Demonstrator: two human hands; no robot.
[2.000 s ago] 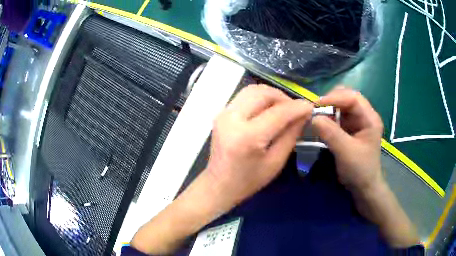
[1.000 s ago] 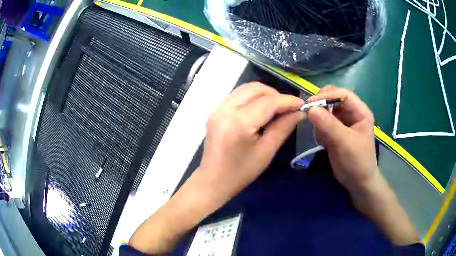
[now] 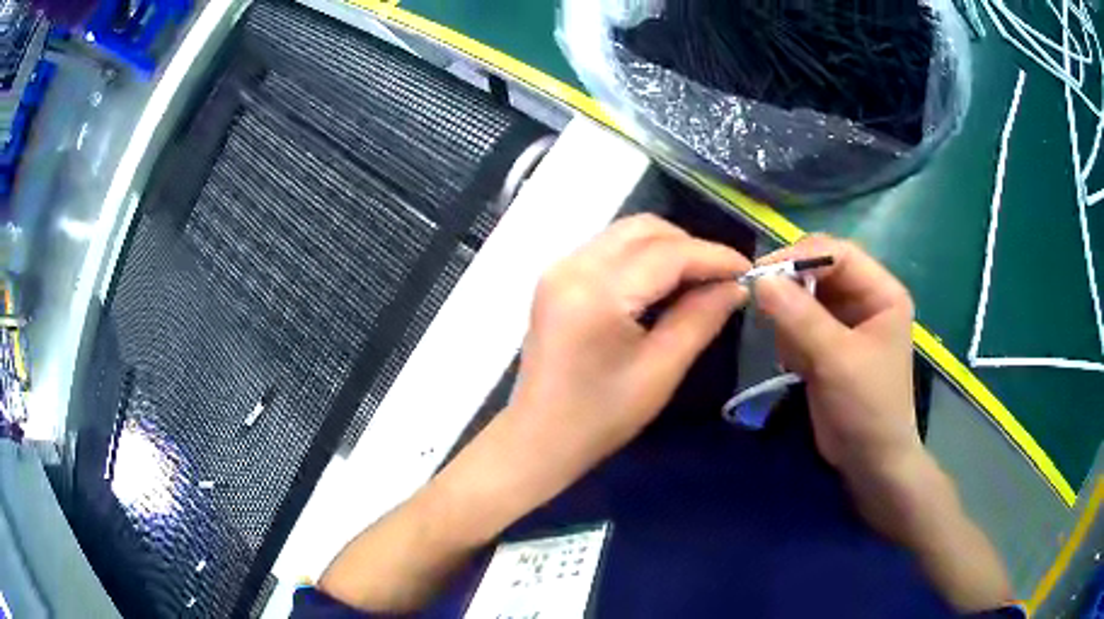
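My left hand point(image 3: 624, 327) pinches the left end of a small white sleeve point(image 3: 775, 268) between thumb and finger. My right hand point(image 3: 847, 333) holds the same sleeve from the right. A thin black piece point(image 3: 814, 262) sticks out of the sleeve's right end, over my right fingers. White marker tubing point(image 3: 760, 389) hangs in a curve below my right hand. The hidden part of the black piece inside the sleeve cannot be seen.
The mesh conveyor point(image 3: 303, 242) lies at left with several small white pieces on it, beside a white frame bar point(image 3: 484, 302). A clear plastic bag point(image 3: 751, 139) of black pieces sits on the green mat point(image 3: 908, 266). More white tubing point(image 3: 995, 218) lies at right. A printed card point(image 3: 541, 573) is below.
The black piece now shows sticking out right of the sleeve; two seconds ago only the white part showed clearly. The tubing below my right hand hangs in a curve. The view has shifted slightly.
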